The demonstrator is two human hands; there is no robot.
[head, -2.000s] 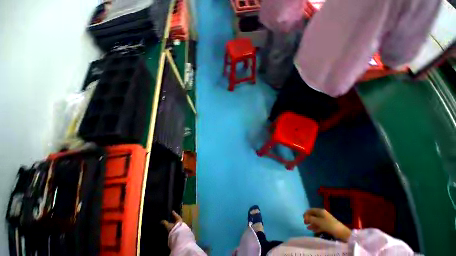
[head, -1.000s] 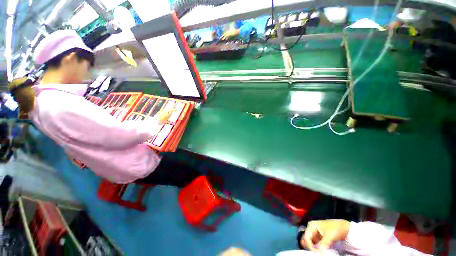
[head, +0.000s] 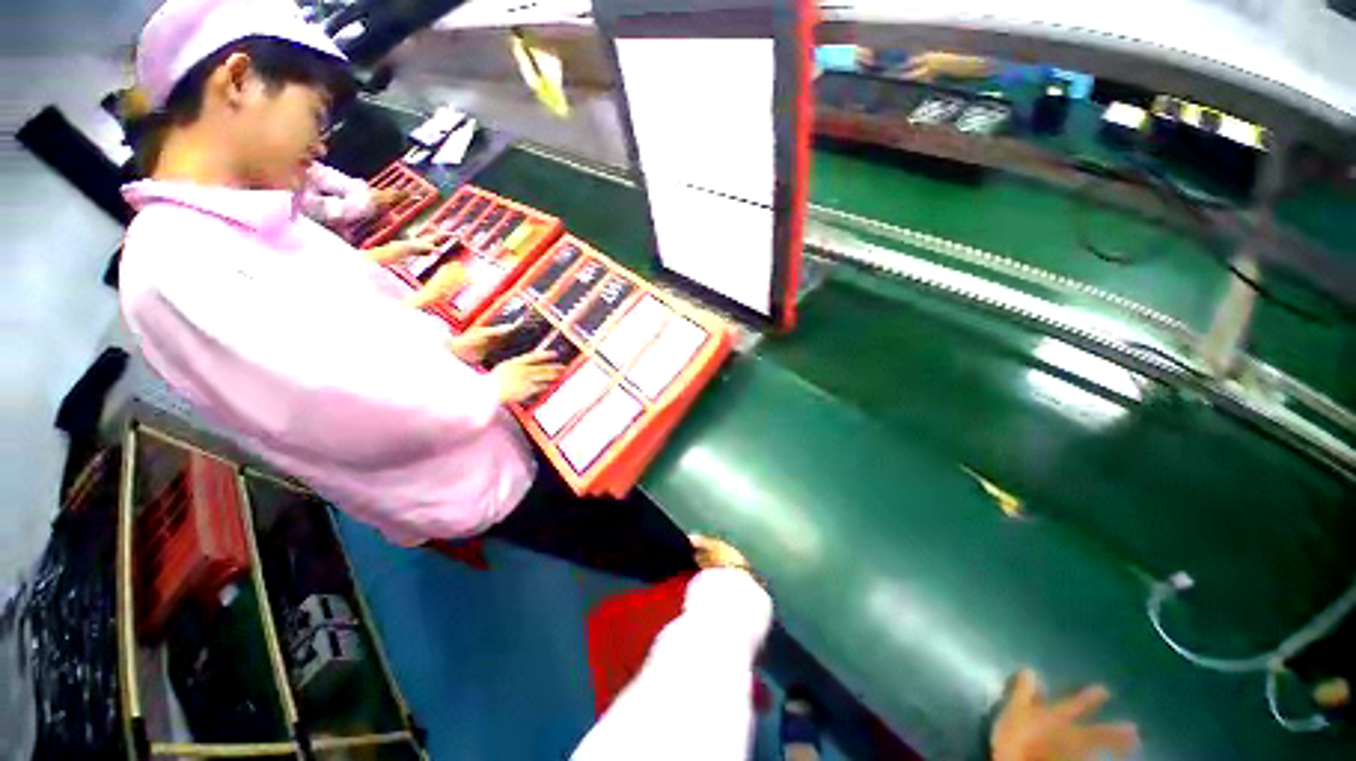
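My left hand [head: 721, 555] is reached forward beside the front edge of the green bench [head: 892, 595]; it is small and partly hidden by its pink sleeve, so its grip cannot be told. My right hand [head: 1059, 726] is at the bottom edge, fingers spread over the bench, with nothing seen in it. A red stool [head: 632, 632] shows partly behind my left sleeve. A stack of red trays [head: 687, 405] lies on the bench beyond my left hand, with dark phone-like slabs and white rectangles in its pockets.
A person in a pink smock [head: 312, 357] stands at the left, hands over the trays. An upright document board [head: 706, 164] with white sheets stands behind them. A white cable [head: 1219, 657] lies at the right. A rack [head: 134, 595] with red and black trays is at lower left.
The view has turned left and moved closer to the person and trays. My left hand has come into view at the bench edge. My right hand has opened over the bench.
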